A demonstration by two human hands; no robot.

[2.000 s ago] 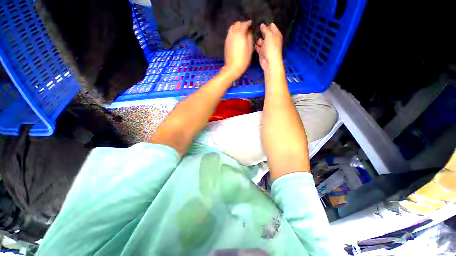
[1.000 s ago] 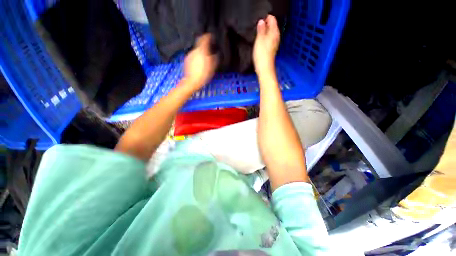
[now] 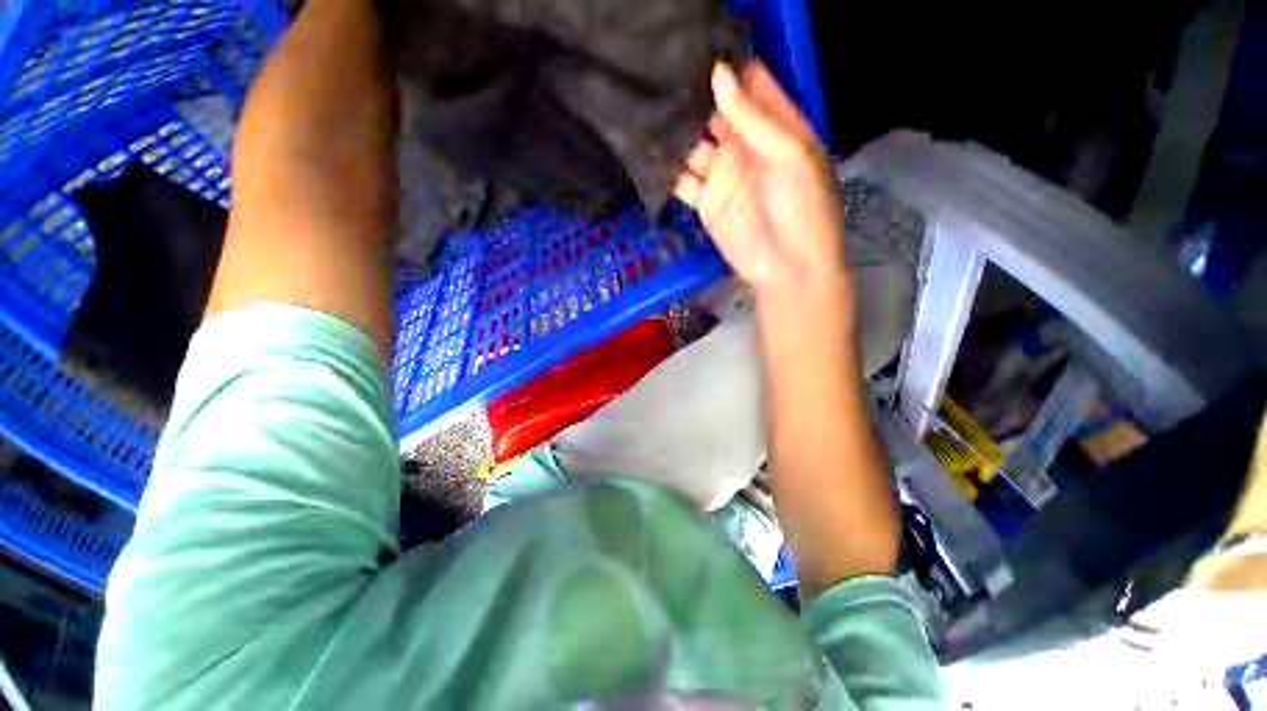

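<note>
Dark brown-grey cloth (image 3: pixel 556 84) lies bunched in and over a blue slatted crate (image 3: pixel 556 313) at the top middle. My right hand (image 3: pixel 764 174) is at the right edge of this cloth, palm showing and fingers bent. The fingertips meet the cloth's edge, but whether they grip it cannot be told. My left forearm reaches up past the left side of the cloth. My left hand is cut off by the top edge of the picture.
Another blue crate (image 3: pixel 42 278) with black cloth (image 3: pixel 146 278) is at the left. A red cloth or bag (image 3: pixel 584 389) lies below the middle crate. A grey-white frame (image 3: pixel 1028 222) and a tray or drawer with small yellow items (image 3: pixel 966 445) are at the right.
My left hand has moved up and left, out of the picture. My right hand has turned its palm to view at the cloth's edge. The view has shifted and tilted; the cloth reaches further right over the crate.
</note>
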